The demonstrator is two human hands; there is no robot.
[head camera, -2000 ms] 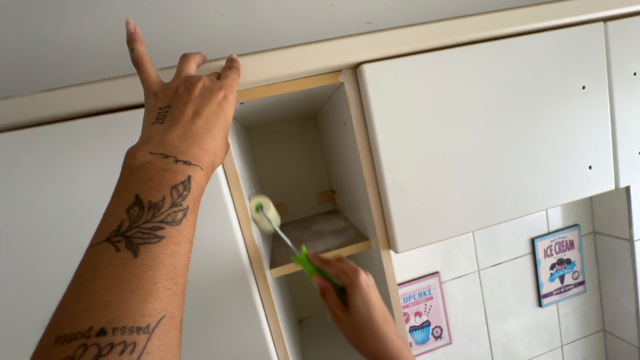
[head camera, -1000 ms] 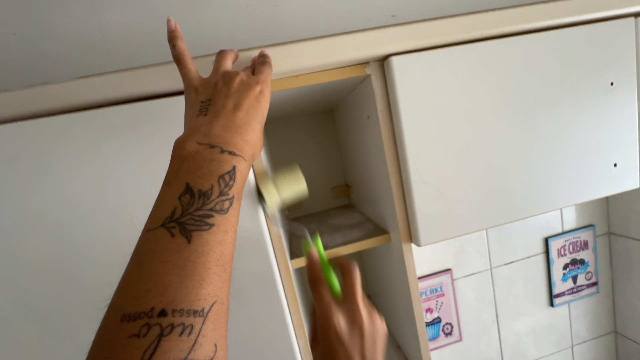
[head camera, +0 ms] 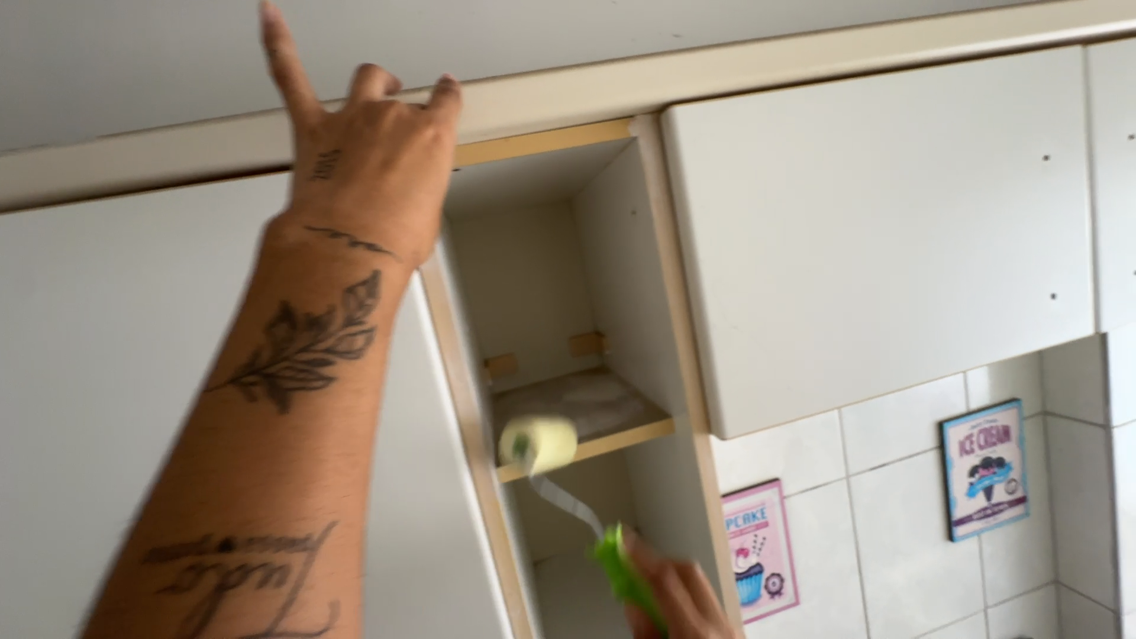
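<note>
My left hand (head camera: 373, 160) rests against the cream top trim (head camera: 568, 89) of the wall cabinets, fingers apart, with nothing visible in it. At the lower middle, my right hand (head camera: 679, 590) grips the green handle (head camera: 626, 577) of a small paint roller. The pale yellow roller head (head camera: 543, 444) is by the left frame edge of an open cabinet niche (head camera: 532, 275), near the front edge of its shelf (head camera: 612, 439). Whether the roller touches the wood cannot be told. Two small wooden blocks sit at the back of the niche, above the shelf.
A white cabinet door (head camera: 887, 240) stands closed on the right, another white panel (head camera: 80, 373) on the left behind my left forearm. Below right, a cupcake picture (head camera: 761, 550) and an ice cream picture (head camera: 985, 470) hang on white tiles (head camera: 905, 532). The ceiling (head camera: 621, 35) runs above.
The roller in my right hand has moved down along the niche's left frame edge to shelf height. My left hand has stayed up at the top trim.
</note>
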